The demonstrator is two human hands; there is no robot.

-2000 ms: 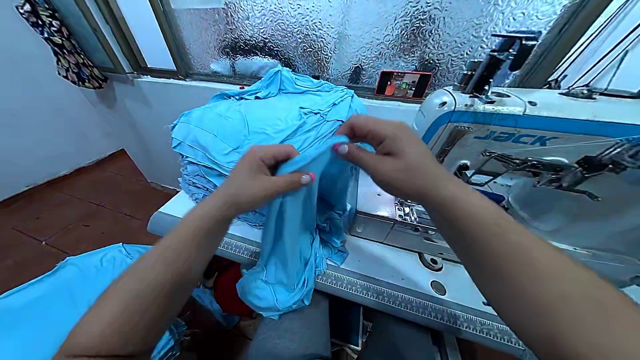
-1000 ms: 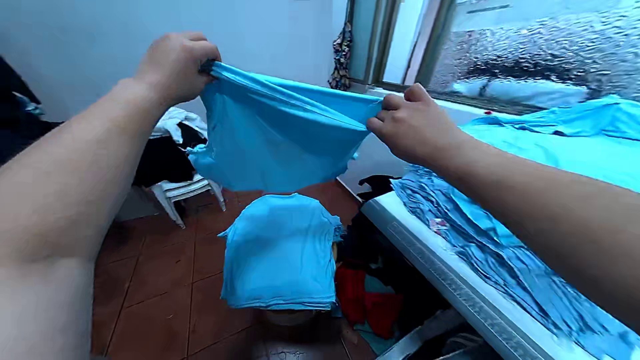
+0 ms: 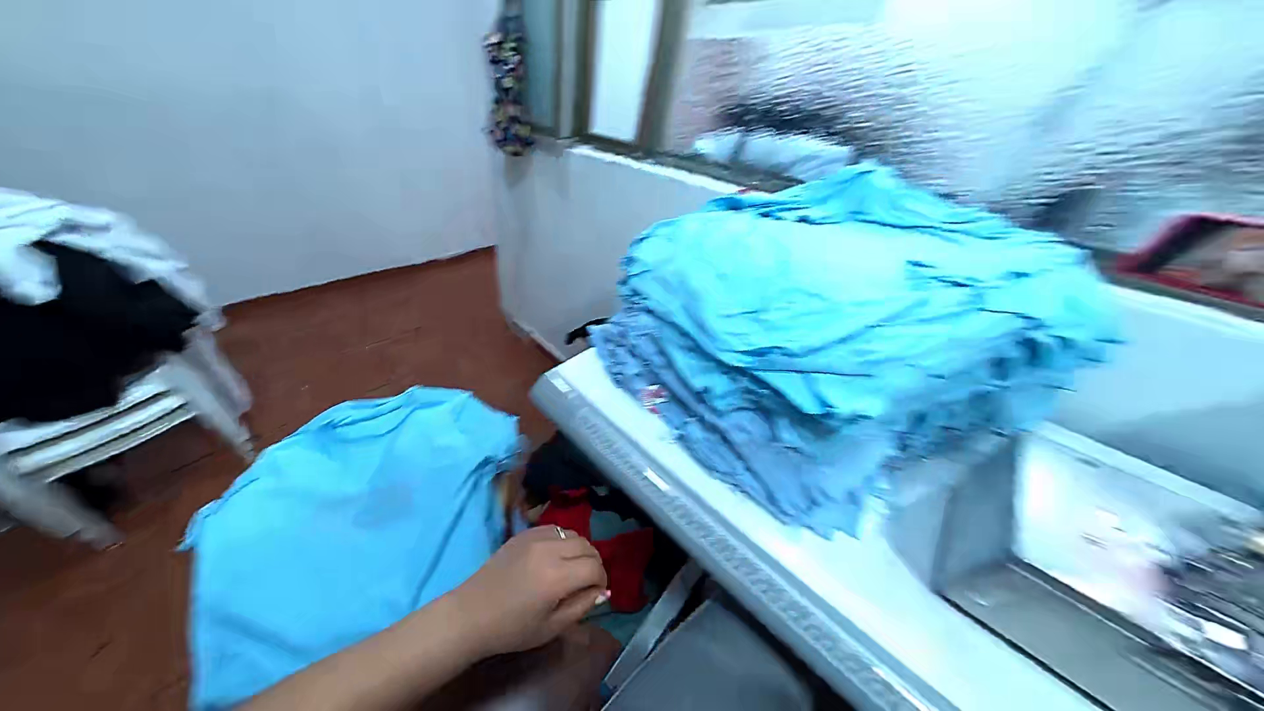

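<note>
My left hand (image 3: 555, 583) is low in the middle of the view, with a ring on one finger and the fingers curled; no cloth shows in it. It hovers near the right edge of a light blue garment pile (image 3: 346, 523), which lies low at the left. My right hand is out of view. A tall stack of light blue fabric pieces (image 3: 849, 296) rests on the sewing table (image 3: 731, 553), its lower layers a duller blue. At the lower right, part of the sewing machine (image 3: 1175, 592) shows, blurred.
A white plastic chair (image 3: 118, 415) with black and white cloth stands at the left. Red cloth (image 3: 617, 563) and dark cloth lie below the table's edge. A phone (image 3: 1200, 259) leans by the window at the right. Patterned fabric (image 3: 509, 84) hangs near the window.
The blue piece that both hands held spread in the air is no longer held up. My left hand has come down, and my right hand has left the view. The view has swung back right.
</note>
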